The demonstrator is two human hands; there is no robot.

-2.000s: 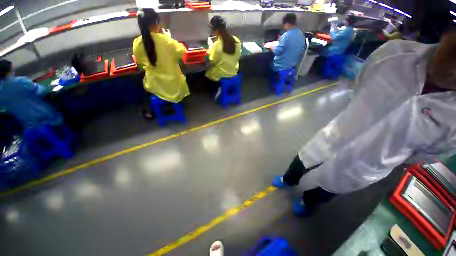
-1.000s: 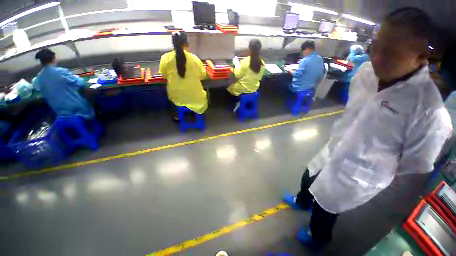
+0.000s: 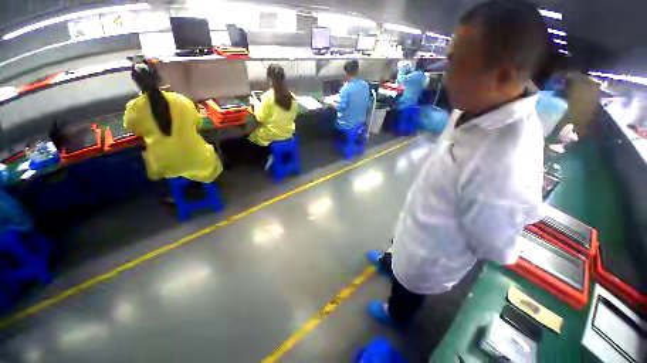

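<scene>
Neither of my hands is in the picture. Nearest in front of me, at the lower right, is the green-matted bench (image 3: pixel 465 319). On it lie a white packet (image 3: pixel 509 342), a black phone (image 3: pixel 522 322) beside it and a tan flat piece (image 3: pixel 534 309). A red tray (image 3: pixel 583 292) behind them holds a flat grey-white panel. A white sheet with a black rectangular outline (image 3: pixel 616 326) lies at the right edge.
A person in a white coat (image 3: pixel 461 198) stands close by at the bench, on the right. Blue stool (image 3: pixel 379 352) at the bottom edge. Across the grey floor with yellow lines, several workers sit at a long bench with stacked red trays (image 3: pixel 227 113) and monitors (image 3: pixel 191 34).
The view has swung right, so the far workers shift left and more of the near bench shows. The person in the white coat has turned and now faces left, side-on.
</scene>
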